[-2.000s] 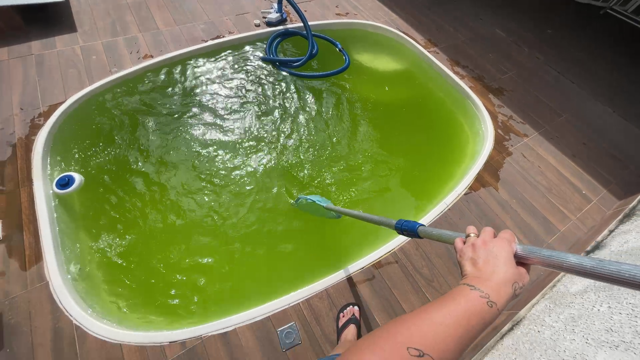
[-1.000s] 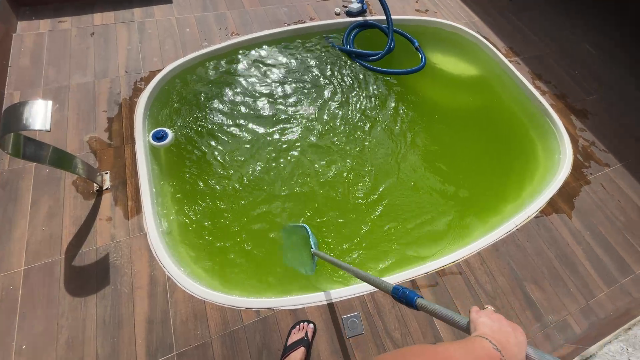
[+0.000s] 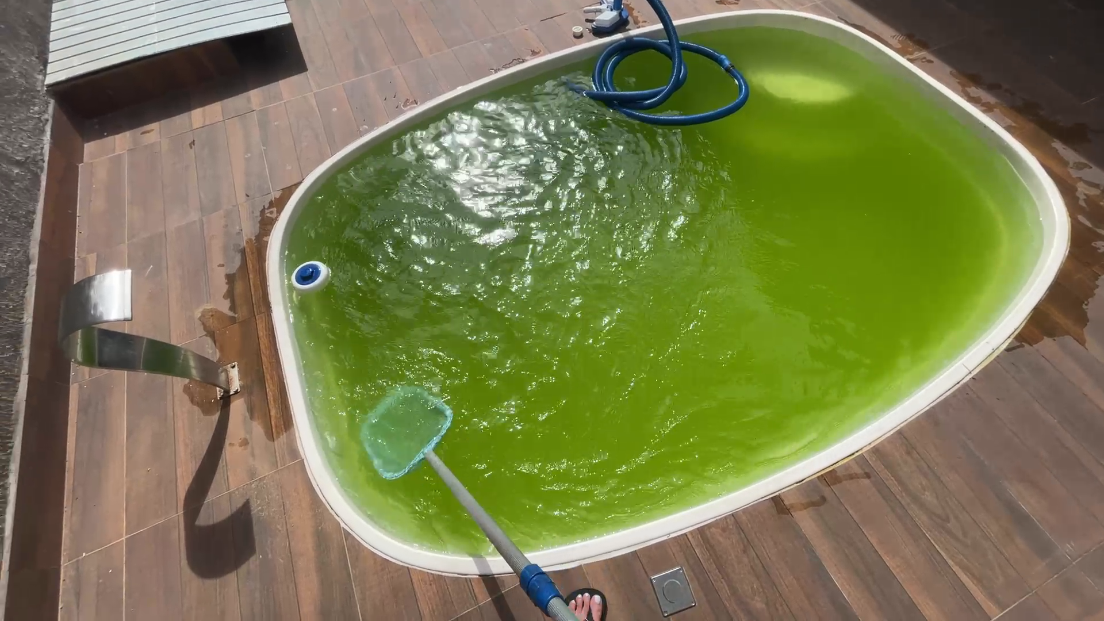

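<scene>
A leaf skimmer net (image 3: 406, 432) with a light-blue rim lies at the surface of the green water near the pool's lower left corner. Its grey telescopic pole (image 3: 487, 523) slants down over the white pool rim (image 3: 621, 548) and has a blue locking collar (image 3: 540, 586). The pole leaves the view at the bottom edge. Neither of my hands shows in this frame. A blue pool hose (image 3: 681, 112) is coiled at the far side of the pool, partly over the water.
A curved metal waterfall spout (image 3: 142, 352) stands on the wood-look deck (image 3: 155, 466) at left. A white-and-blue fitting (image 3: 310, 276) sits at the pool wall. A foot in a flip-flop (image 3: 586, 605) and a square metal cover (image 3: 673, 591) are at the bottom. A slatted panel (image 3: 164, 30) is upper left.
The net has moved left across the water to the pool's lower left. The hand seen on the pole in both earlier frames has gone out of view. The view has shifted too.
</scene>
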